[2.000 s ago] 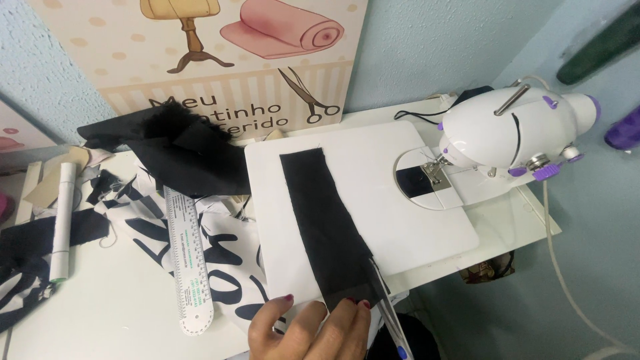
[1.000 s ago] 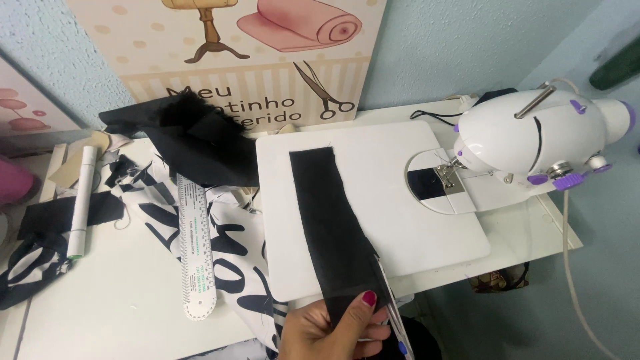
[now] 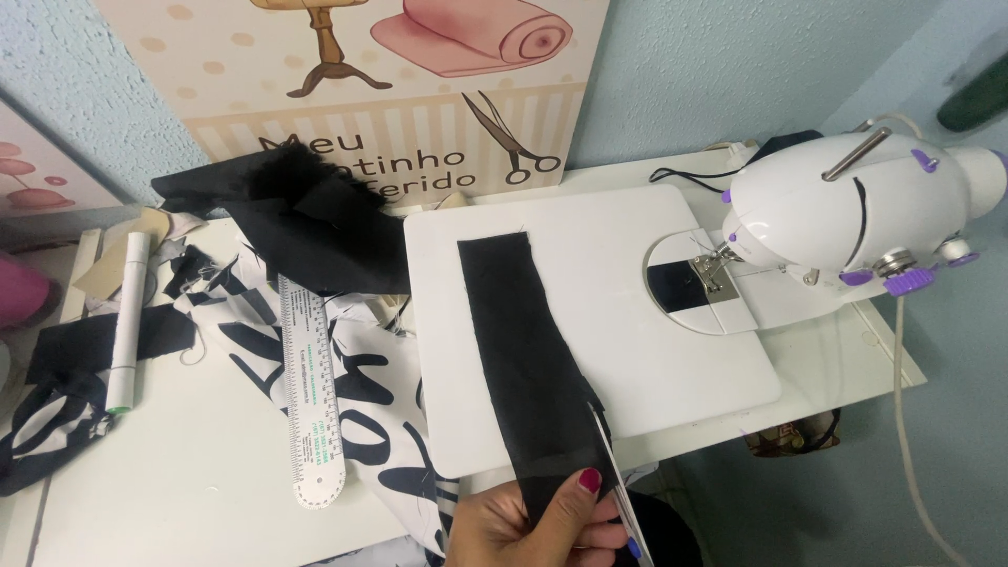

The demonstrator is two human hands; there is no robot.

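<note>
A long black fabric strip (image 3: pixel 520 339) lies across the white extension table (image 3: pixel 646 370) of a small sewing machine (image 3: pixel 819 220). Its near end is pinched by my left hand (image 3: pixel 543 528), thumb on top and fingers curled beneath. A pair of scissors (image 3: pixel 622 488) enters from the bottom edge, its blades at the strip's right edge, where a narrow flap of cloth stands away. The scissors' handles are out of frame, and my right hand is not in view.
Left of the machine lie a clear ruler (image 3: pixel 313 409), black-and-white printed fabric (image 3: pixel 370 394), a piled black cloth (image 3: pixel 323 236), a white marker (image 3: pixel 128 323) and scraps. An illustrated board (image 3: pixel 378 102) leans on the wall. The machine's cable (image 3: pixel 902 394) hangs at the right.
My left hand has gone from fingers resting on top of the strip to holding its near end with the thumb on top. The scissors stay along the strip's right edge.
</note>
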